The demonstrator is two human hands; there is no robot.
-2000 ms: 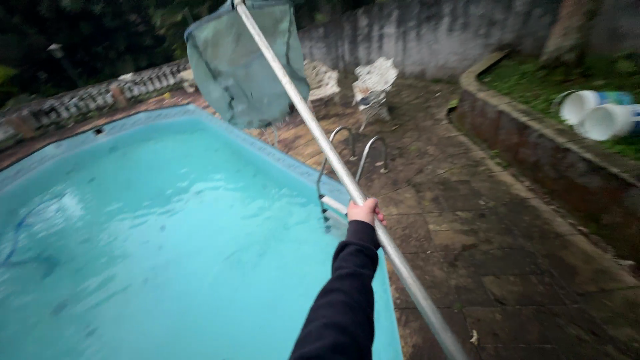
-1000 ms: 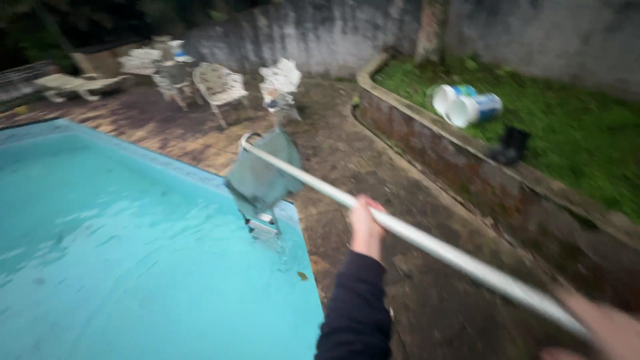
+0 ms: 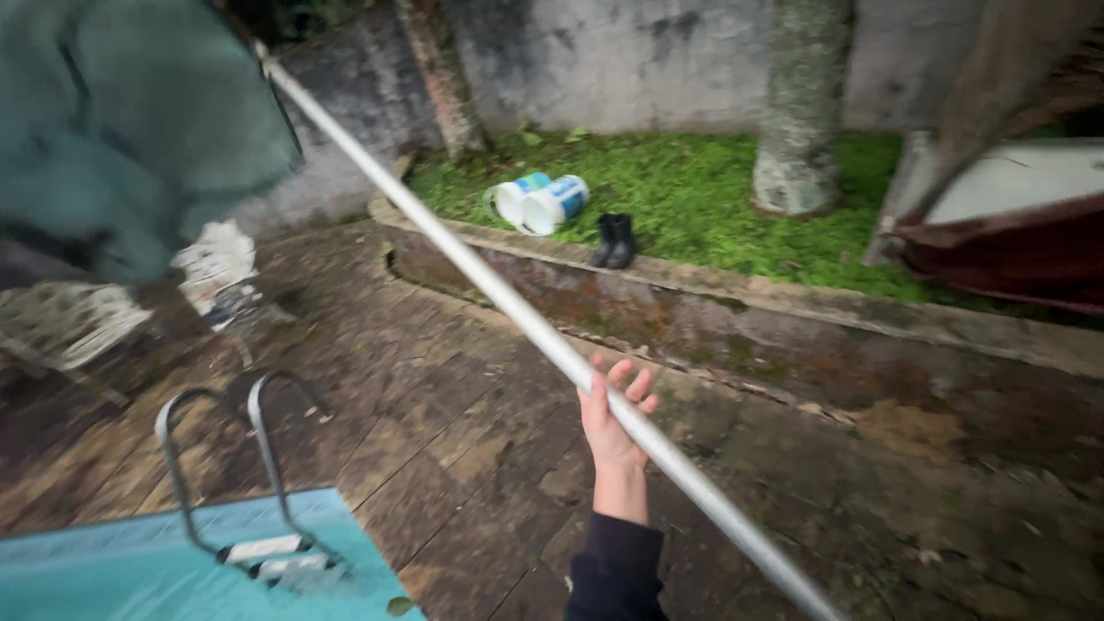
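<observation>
A long pale metal pole [image 3: 509, 297] runs from the upper left to the bottom right. At its far end a green mesh pool net [image 3: 164, 129] hangs in the upper left, cut off by the frame. My left hand [image 3: 617, 418], in a dark sleeve, supports the pole near its middle, with the thumb on the near side and the fingers loosely curled behind. The bottom edge cuts off the pole's near end, and my right hand is out of the frame. Below the net is a blue pool [image 3: 172, 561] with a metal ladder [image 3: 177, 466].
White patio chairs [image 3: 216, 267] stand on stone paving [image 3: 448, 448] at the left. A low retaining wall [image 3: 690, 332] borders grass with tipped plastic buckets [image 3: 543, 207], black boots [image 3: 615, 241] and tree trunks [image 3: 798, 112]. Dark red fabric [image 3: 1018, 254] is at the right. A floating leaf [image 3: 399, 605] lies near the pool's edge.
The net has risen from beside the pool ladder to the upper left. My right hand, on the pole a second ago, has left view. My left hand's fingers have loosened.
</observation>
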